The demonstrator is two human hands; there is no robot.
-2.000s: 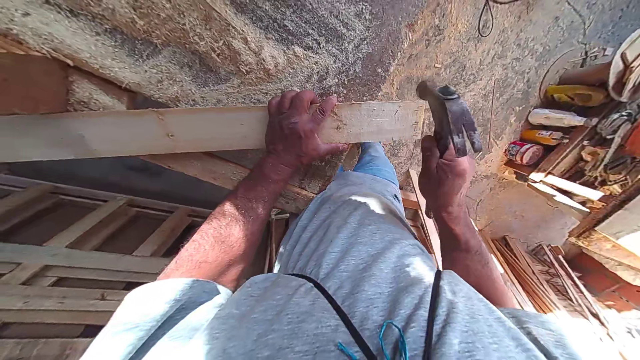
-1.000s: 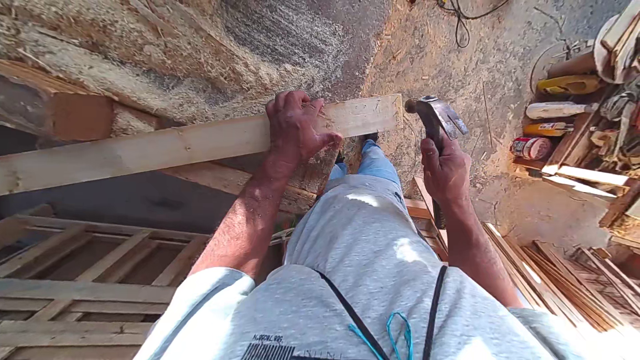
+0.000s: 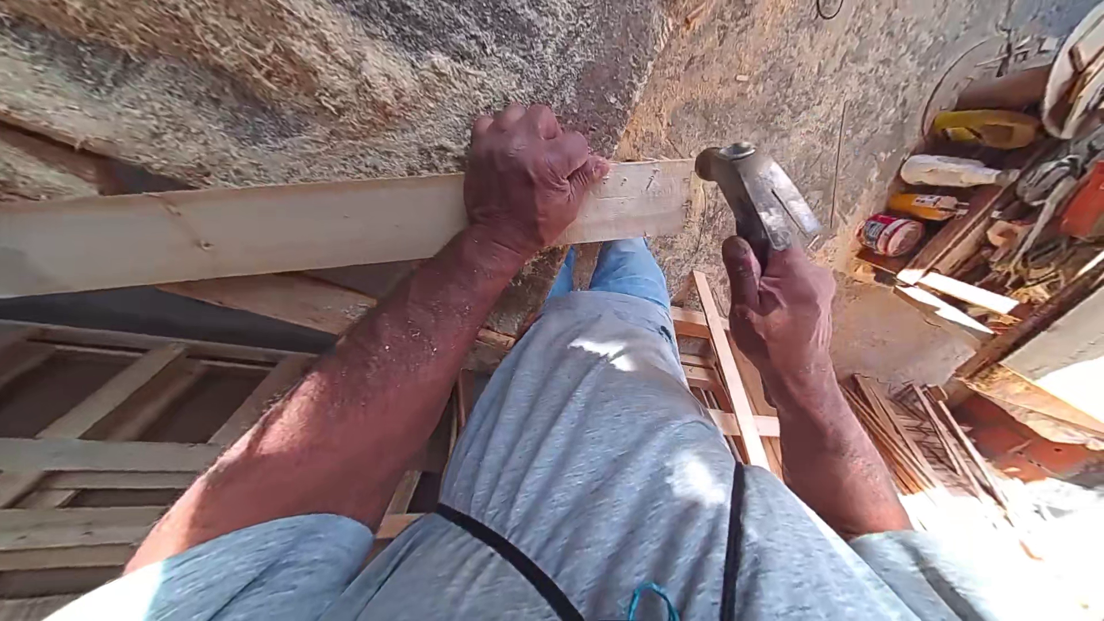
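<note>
A long pale wooden board (image 3: pixel 328 222) runs from the left edge of the view to the middle. My left hand (image 3: pixel 530 177) is closed around it, near its right end. In my right hand (image 3: pixel 780 306) is a claw hammer (image 3: pixel 759 194), gripped with the head up and its round face close to the board's right end. Whether the face touches the board, I cannot tell. Small marks or nails show on the board between my left hand and its end. Most of the hammer's handle is hidden by my fingers.
Slatted wooden frames (image 3: pixel 103 453) lie at the lower left. Sawdust (image 3: pixel 345 78) covers the floor ahead. On the right, bottles, a red-labelled can (image 3: pixel 890 235) and scrap wood fill a container. Thin wooden strips (image 3: pixel 897 431) lie at the lower right, beside my body.
The board's left part has swung forward compared with one second ago, while my left hand stays on it. The hammer, in my right hand throughout, is now close to the board's end.
</note>
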